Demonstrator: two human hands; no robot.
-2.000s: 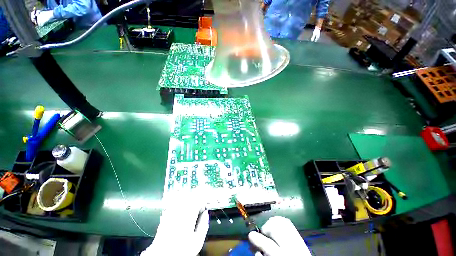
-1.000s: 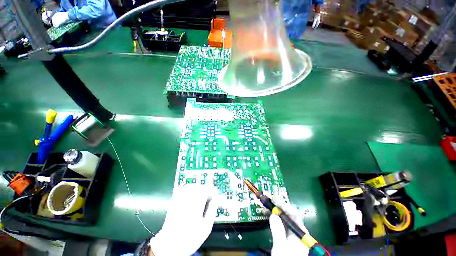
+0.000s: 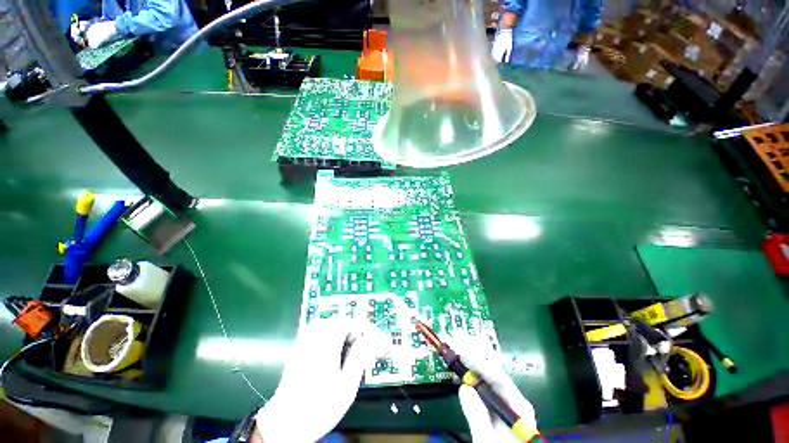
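A large green circuit board point(image 3: 389, 251) lies on the bench in front of me. My left hand point(image 3: 324, 376), in a white glove, rests over the board's near left part; the solder wire point(image 3: 216, 303) runs from the spool point(image 3: 157, 221) towards it. Whether its fingers grip the wire is hidden by glare. My right hand point(image 3: 497, 402), also gloved, holds the soldering iron point(image 3: 471, 378). Its copper tip points up and left at the board's near middle.
A clear fume hood point(image 3: 454, 121) hangs beyond the board. A second board point(image 3: 337, 121) lies behind. Black parts trays stand left point(image 3: 164, 346) and right point(image 3: 571, 346). People in blue smocks are at the back left point(image 3: 160, 22) and back right point(image 3: 545, 30).
The iron's tip has come from the board's near edge onto its surface, and shifted slightly left and down since the second frame. My left hand has moved slightly. The far worker's gloved hands now show.
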